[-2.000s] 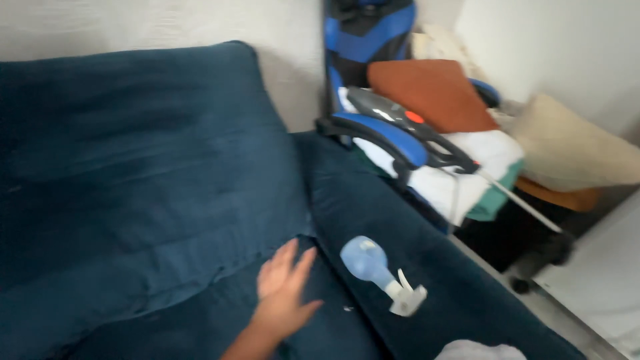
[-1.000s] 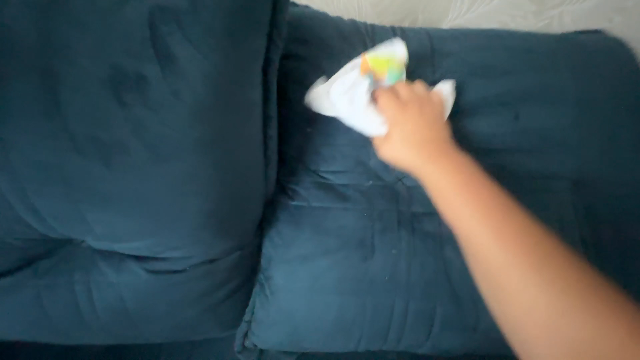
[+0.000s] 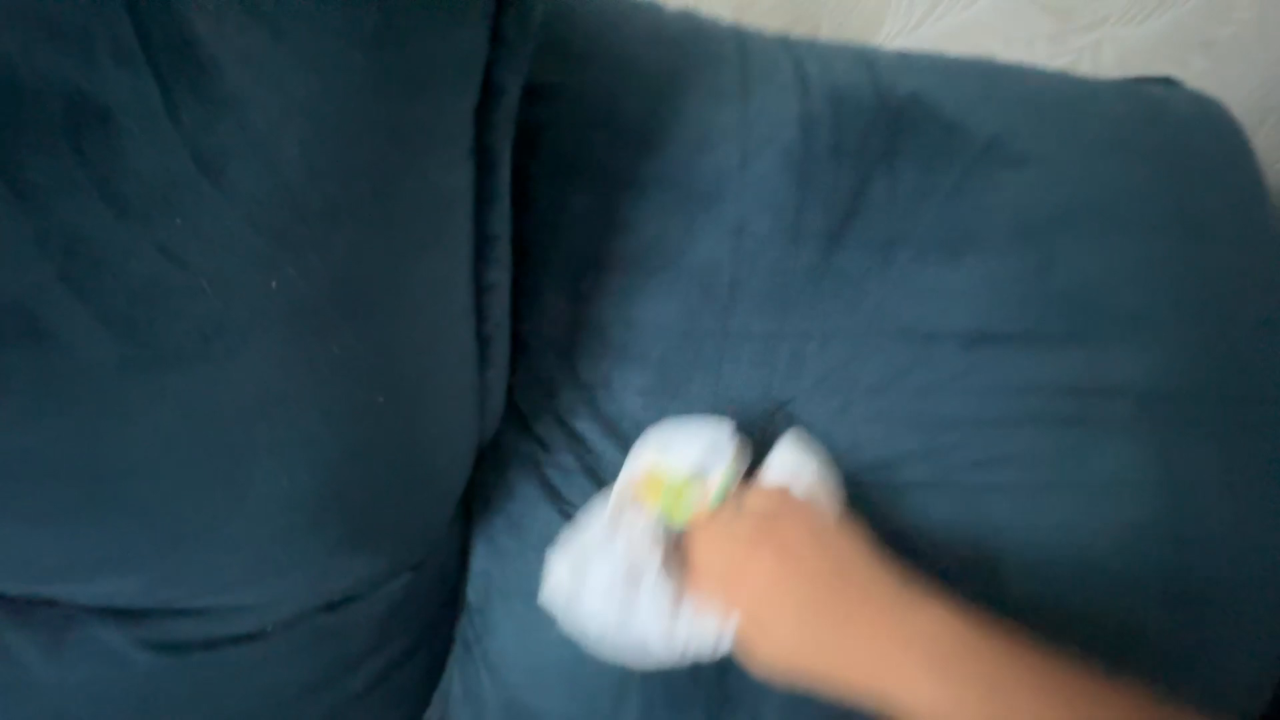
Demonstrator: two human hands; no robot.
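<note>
My right hand [image 3: 780, 570] reaches in from the lower right and is closed on a white cloth [image 3: 630, 580] with a yellow and green print. Both are blurred. The cloth lies against the dark blue sofa back cushion [image 3: 860, 260], low on its surface, and bunches out on either side of my fingers. My fingertips are hidden by the cloth. My left hand is out of view.
Another dark blue cushion [image 3: 240, 300] fills the left side, with a deep seam between the two and a few pale specks on it. A light textured wall [image 3: 1050, 35] runs along the top right.
My right hand, with the cloth in it, has moved down the cushion from near its upper edge. Two seconds ago the view showed a hand with spread fingers and a blue spray bottle on the sofa.
</note>
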